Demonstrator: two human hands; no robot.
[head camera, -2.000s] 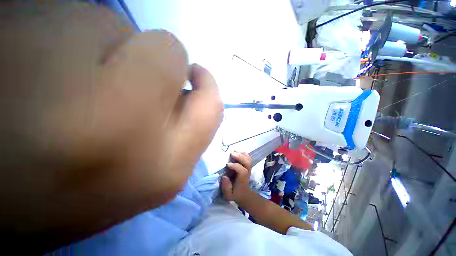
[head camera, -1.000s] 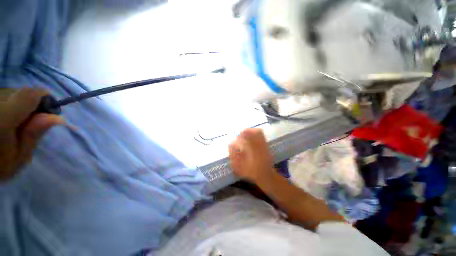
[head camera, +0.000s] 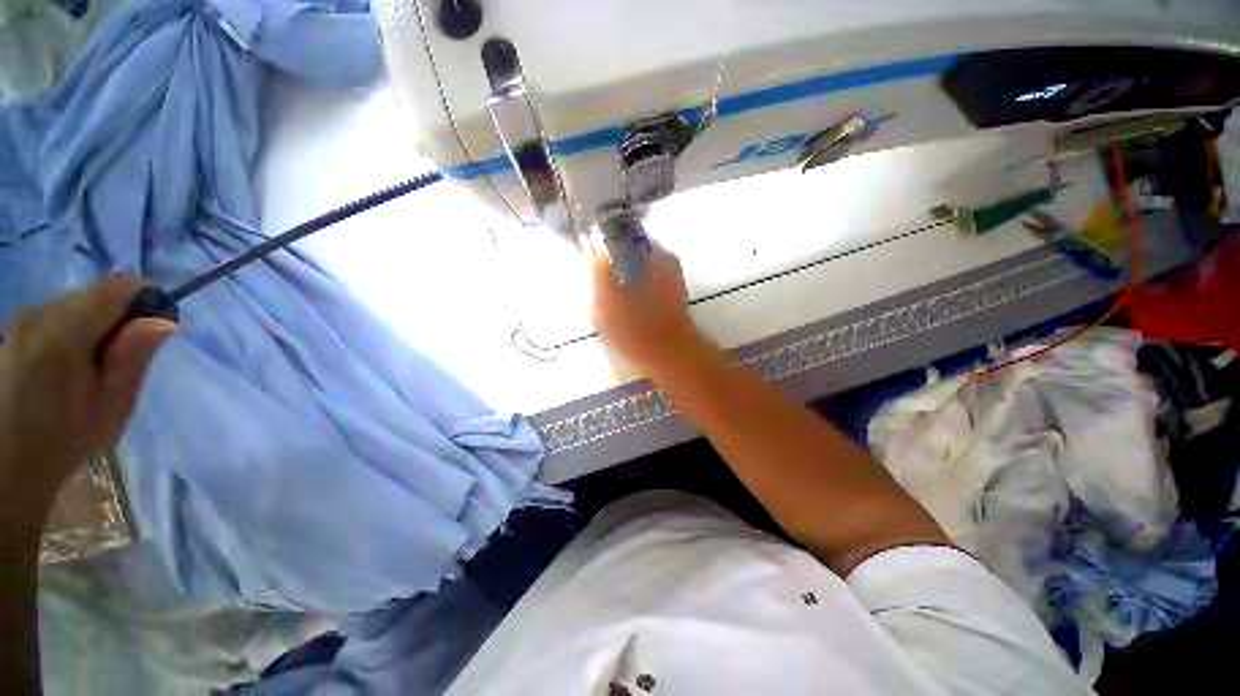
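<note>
My left hand (head camera: 89, 367), at the left edge, is closed on the dark end of a thin black ribbed rod (head camera: 313, 229). The rod slants up to the right and meets the machine head. My right hand (head camera: 642, 310) is under the head of the white sewing machine (head camera: 843, 82), beside the needle area. Its fingertips are partly hidden by metal parts and glare, so what they touch cannot be told. A large light blue garment heap (head camera: 299, 449) lies gathered over the table's left side, below and behind the rod.
A green-handled tool (head camera: 1006, 211) and yellow-blue snips (head camera: 1088, 242) lie at the table's right. A measuring tape (head camera: 816, 343) runs along the front edge. An orange-red cord (head camera: 1131, 258) hangs at right. White cloth (head camera: 1034, 435) and red cloth (head camera: 1197, 306) lie beyond the edge.
The view has swung, bringing the machine head fully into sight. My right hand has moved from the table's front edge to under the head. My left hand still holds the rod.
</note>
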